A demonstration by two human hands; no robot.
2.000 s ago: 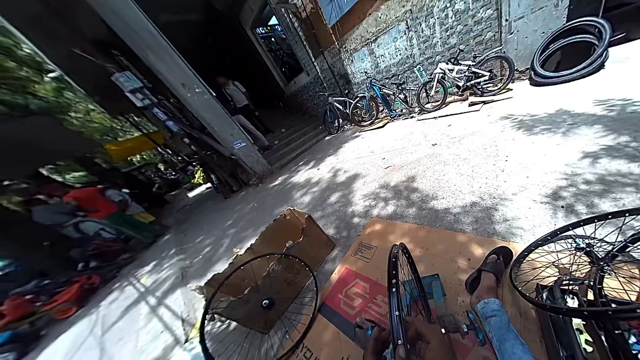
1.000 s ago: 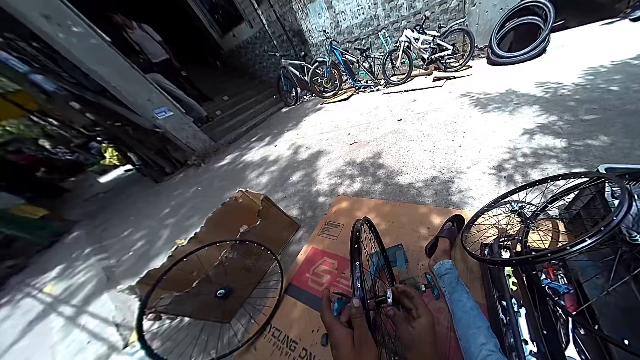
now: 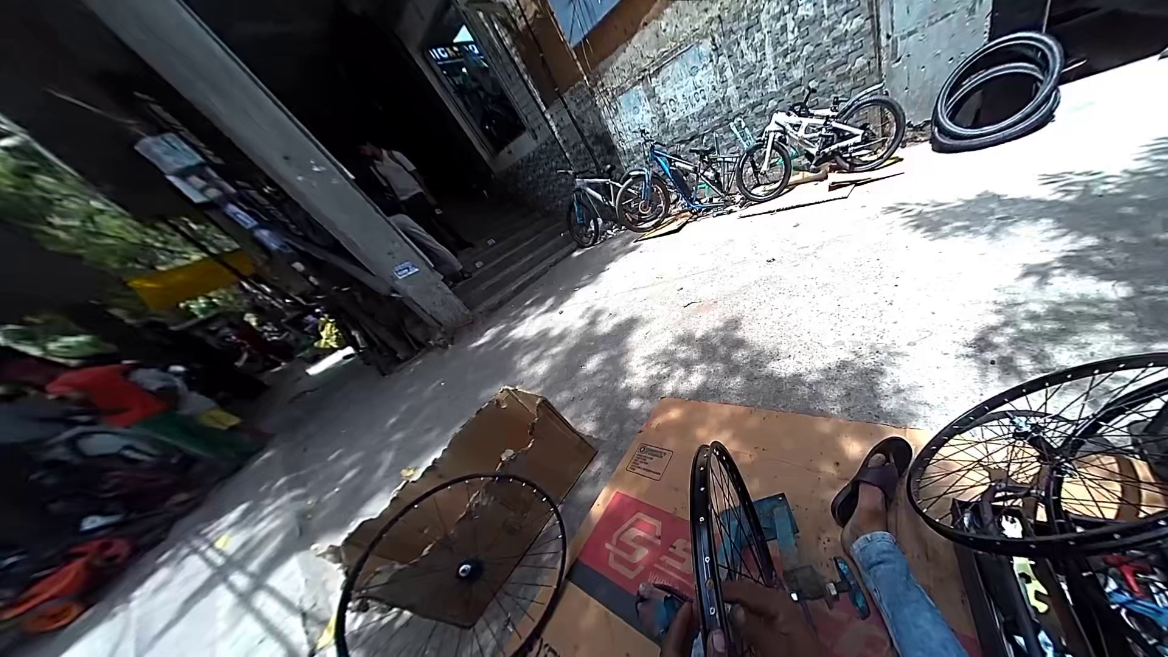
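Note:
A black spoked bicycle wheel [image 3: 716,538] stands upright on a printed cardboard sheet [image 3: 776,424], between my two hands. At its lower left edge my left hand [image 3: 680,631] is on the rim, mostly cut off by the frame. My right hand [image 3: 768,620] grips the rim from the right, fingers over the spokes. Behind and right of the wheel is a blue metal tool [image 3: 771,525], partly hidden, with a bolt and blue handle [image 3: 849,589] nearer my leg. A second wheel [image 3: 468,570] lies at the left, partly over torn cardboard [image 3: 538,438].
My sandalled foot [image 3: 873,484] rests on the cardboard. Further wheels [image 3: 1031,547] lie over bicycle parts at the right. Parked bicycles [image 3: 812,146] and stacked tires [image 3: 999,91] line the wall. A person [image 3: 401,178] is by the steps [image 3: 520,265]; other people [image 3: 119,397] are at the far left.
The view has swung left since one second ago. Both hands are lower in the frame, still at the wheel rim.

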